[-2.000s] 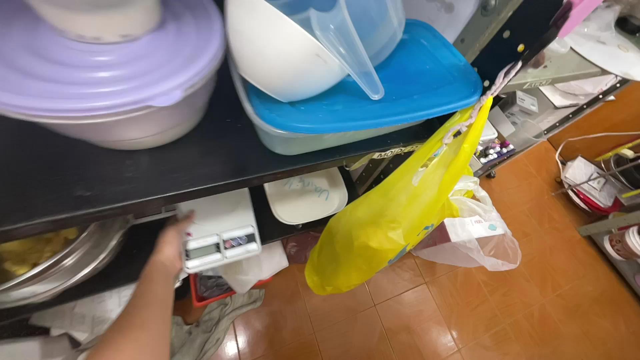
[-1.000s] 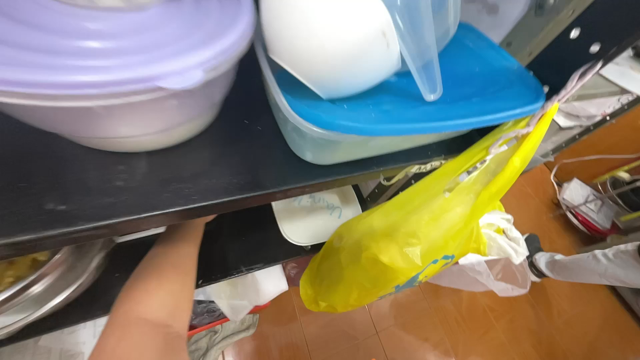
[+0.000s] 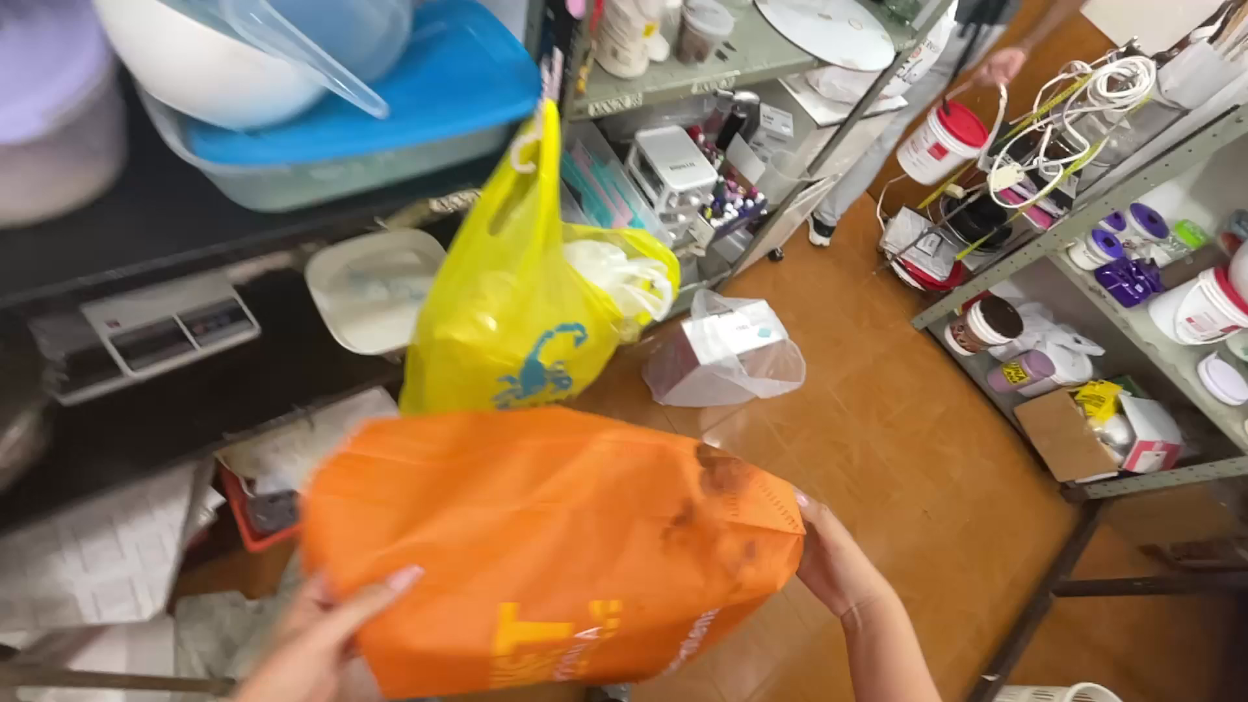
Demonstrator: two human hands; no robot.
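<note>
An orange fabric bag (image 3: 556,546) with dark stains and printed writing is held between my two hands. My left hand (image 3: 327,629) grips its lower left side, thumb on the front. At its right end, my right hand (image 3: 838,561) holds the edge, with most fingers hidden behind the bag. Just above hangs a yellow plastic bag (image 3: 497,302) with a blue scorpion print, tied to the shelf post. On the lower black shelf at left lie a white digital scale (image 3: 171,336) and a white lid (image 3: 375,288).
A blue-lidded container (image 3: 361,107) stands on the upper black shelf (image 3: 195,234). A box in a clear plastic bag (image 3: 726,351) sits on the tiled floor. Metal shelving (image 3: 1160,322) with tubs stands at right. Further back, another person's hand (image 3: 999,66) is near a red-lidded bucket (image 3: 941,141).
One hand was at the scale and then reached under the upper shelf; now both hands hold the orange bag, which the earlier frames do not show. The view has swung right.
</note>
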